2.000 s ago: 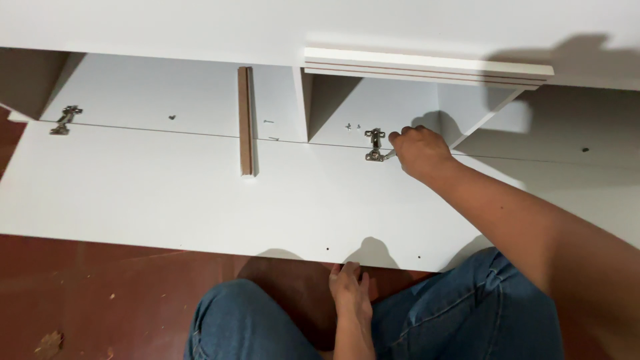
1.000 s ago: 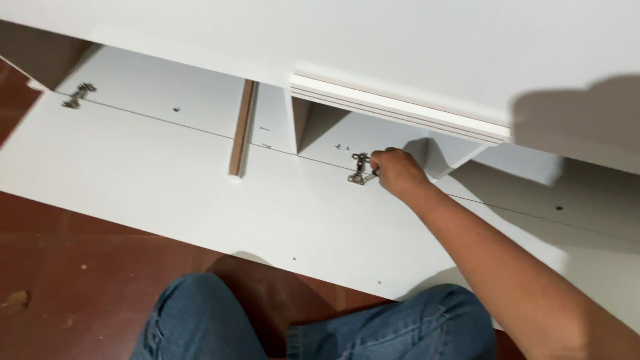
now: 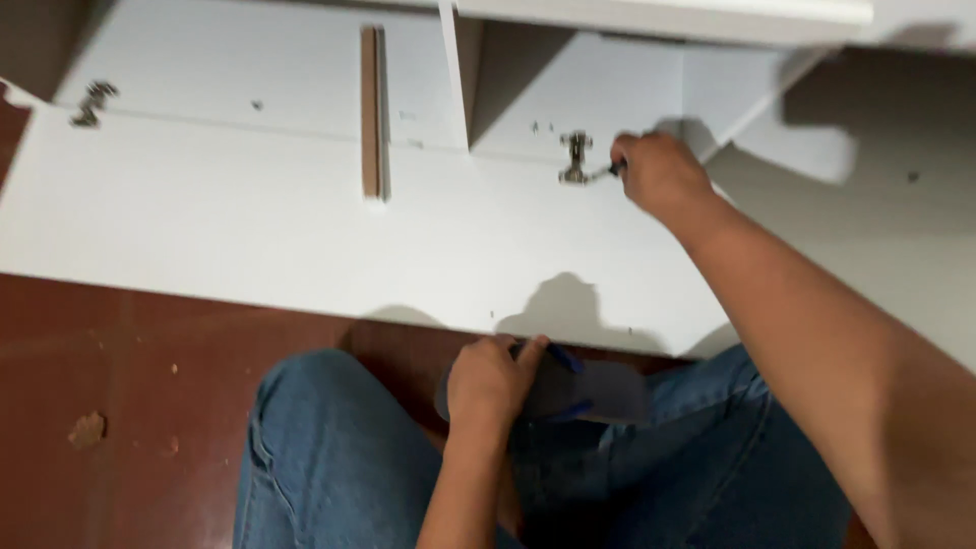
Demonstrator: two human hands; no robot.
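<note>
My right hand (image 3: 662,174) grips the dark handle of a screwdriver (image 3: 606,172), whose thin shaft points left to the lower end of a metal cabinet hinge (image 3: 576,158). That hinge spans the seam between the white door panel (image 3: 229,213) and the cabinet. By the panel's near edge, my left hand (image 3: 492,377) is at a dark grey sandal-like item with blue parts (image 3: 602,389); whether its fingers close on it is unclear. A second hinge (image 3: 94,104) sits across the seam at the far left.
A brown-edged strip (image 3: 370,114) lies across the seam. Small screws (image 3: 543,127) rest inside the middle compartment, beside an upright divider (image 3: 460,84). My bent knees are close to the panel's near edge. Red-brown floor (image 3: 152,366) with small debris shows at the lower left.
My left hand, out of view one second ago, is now back near the panel's near edge. My right hand has stayed beside the middle hinge. The view has shifted.
</note>
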